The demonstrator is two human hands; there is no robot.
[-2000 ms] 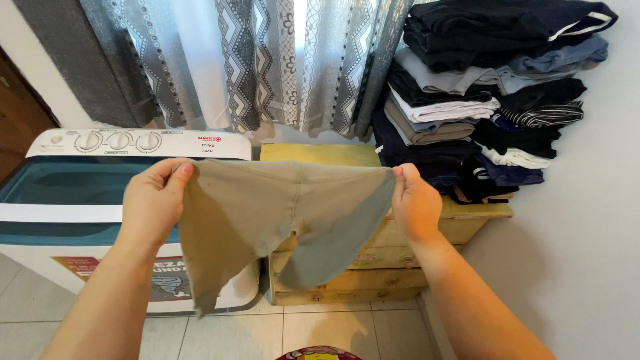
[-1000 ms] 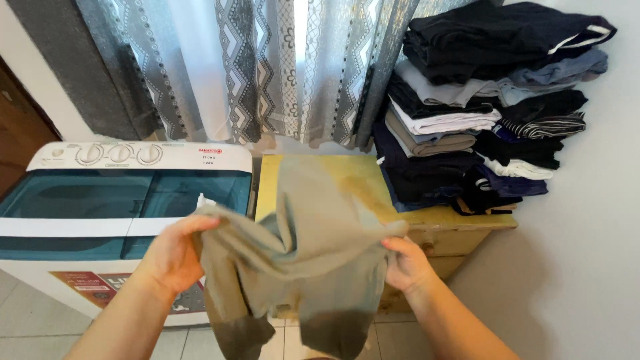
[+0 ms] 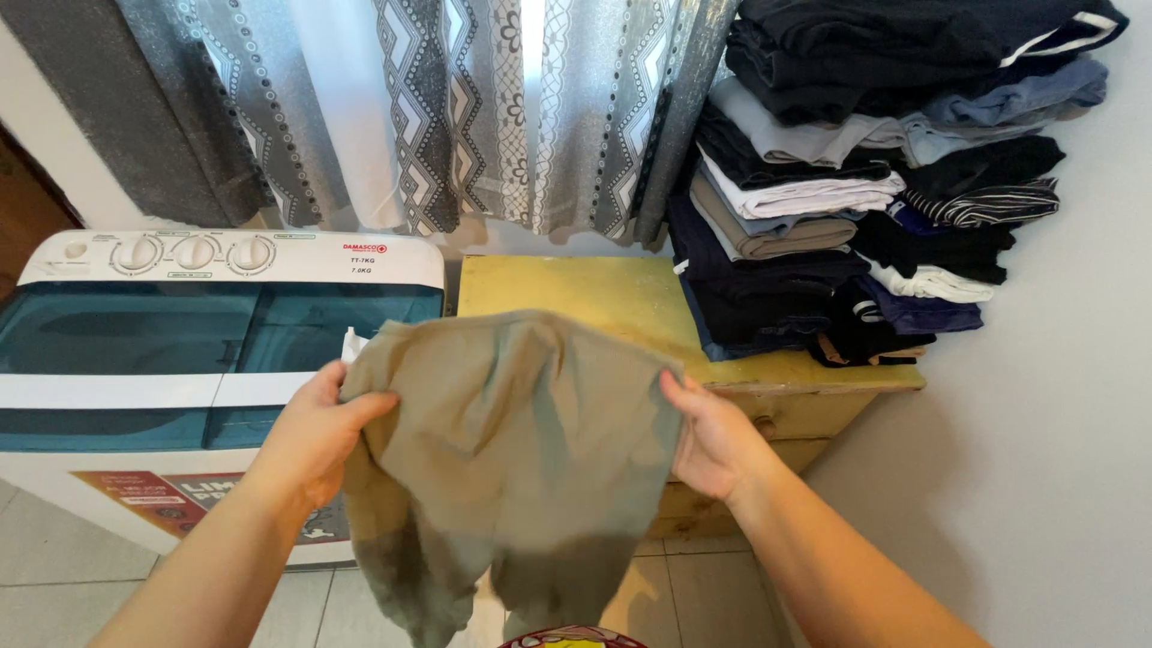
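A pair of olive-beige trousers hangs spread between my two hands, its legs pointing down. My left hand pinches the upper left corner, where a small white tag sticks out. At the upper right corner, my right hand grips the edge between thumb and fingers. The cloth hangs in front of the yellow wooden drawer unit and covers part of its top and front. Folded clothes in dark, grey, white and blue stand in tall piles on the right of that unit.
A twin-tub washing machine with teal lids stands at the left. Patterned grey curtains hang behind. A white wall bounds the right side, and a round red-rimmed object shows at the bottom edge above the tiled floor.
The trousers, stretched between my hands two seconds ago, were bunched and blurred a second ago; now they hang broader, legs downward. Both hands still hold the cloth.
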